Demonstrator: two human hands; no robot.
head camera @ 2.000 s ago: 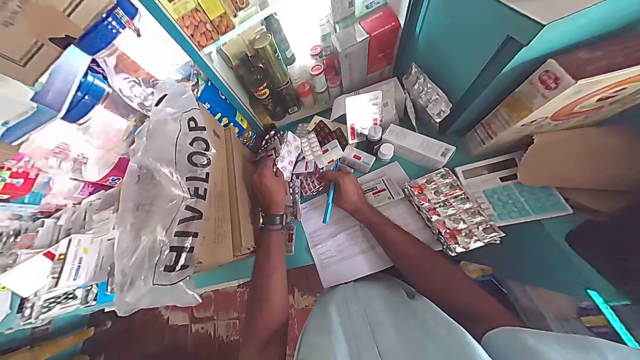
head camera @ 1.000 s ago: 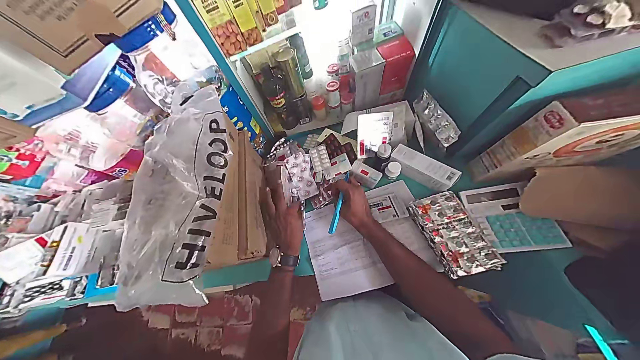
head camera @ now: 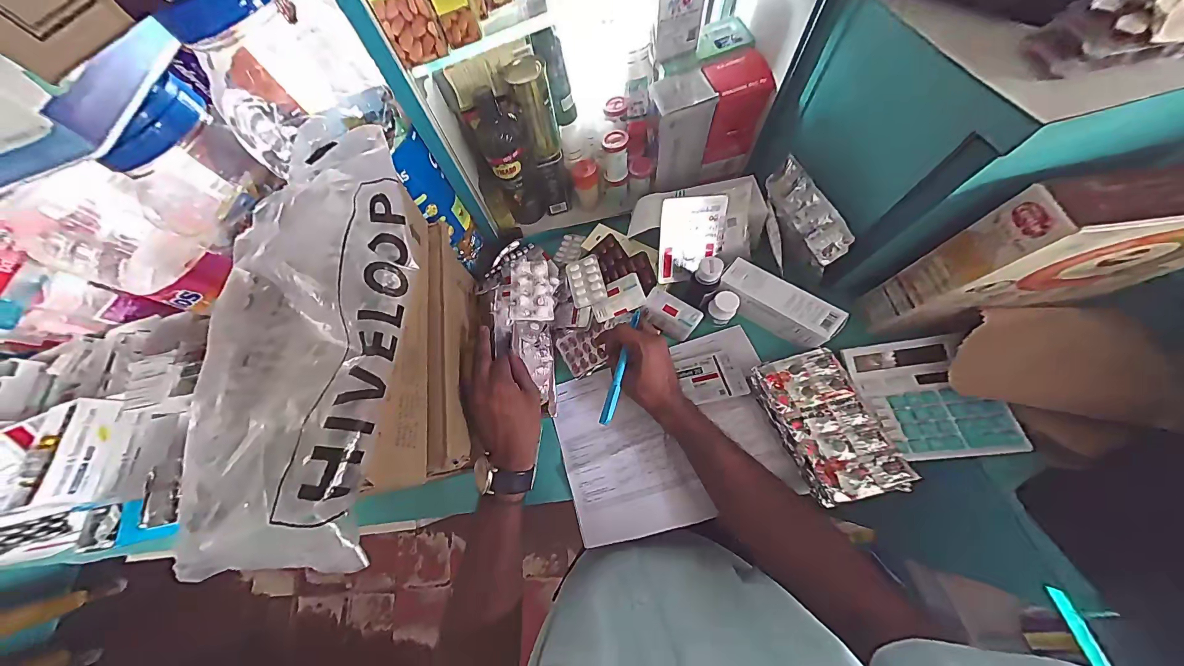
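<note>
My left hand (head camera: 504,402), with a wristwatch at the wrist, lies beside a pile of silver blister packs (head camera: 532,296); its fingers touch the pile's near left side, and whether they grip a pack is unclear. My right hand (head camera: 647,365) holds a blue pen (head camera: 615,379) above a printed paper sheet (head camera: 620,462). Its fingertips are by a blister pack of dark pink tablets (head camera: 581,351). Behind it lie a blister pack of white tablets (head camera: 585,280), a dark brown blister pack (head camera: 624,262) and a small medicine box (head camera: 672,314).
A cardboard box (head camera: 444,361) and a printed plastic bag (head camera: 305,370) stand left. Right of the sheet lie stacked foil strips (head camera: 832,425) and a teal blister card (head camera: 953,421). A long white box (head camera: 784,301) and a white-capped bottle (head camera: 723,306) are behind. Shelves hold bottles (head camera: 504,153).
My left hand has come down from the top of the blister pile to its near left side. My right hand stays near the sheet with the pen in it.
</note>
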